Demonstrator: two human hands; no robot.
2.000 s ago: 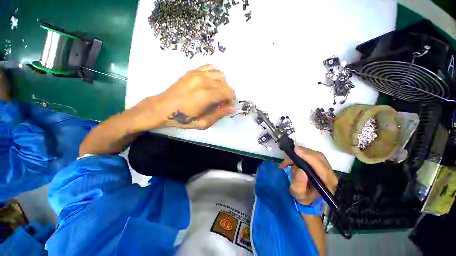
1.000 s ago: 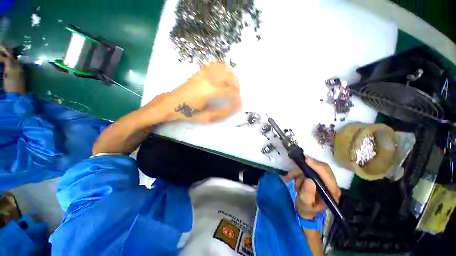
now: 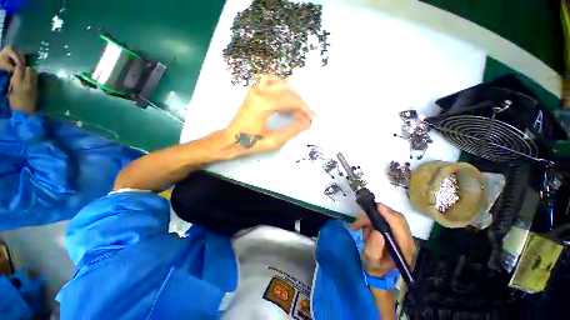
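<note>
My left hand [image 3: 265, 119] is over the white sheet [image 3: 369, 75], just below the large pile of small components [image 3: 269, 40]. Its thumb and a finger curve towards each other; whether they pinch a small part cannot be seen. My right hand [image 3: 386, 240] is shut on the black soldering iron [image 3: 374, 212], whose metal tip points up and left over the sheet. Small clusters of parts [image 3: 331, 166] lie beside and below the tip. A smaller pile of parts [image 3: 414, 132] lies further right, with a dark cluster [image 3: 399, 173] beside the tub.
The tan round tub [image 3: 425, 206] holds small silvery pieces. A black fan with a round wire guard [image 3: 487, 137] stands at the right, a yellow square [image 3: 536, 262] below it. The solder reel [image 3: 115, 67] is at the left. Another person's hands [image 3: 22, 84] and blue sleeves are at the far left.
My left hand has moved from beside the iron tip up to the large pile's near edge. The iron's tip has drawn away from the nearest part. The camera view has shifted.
</note>
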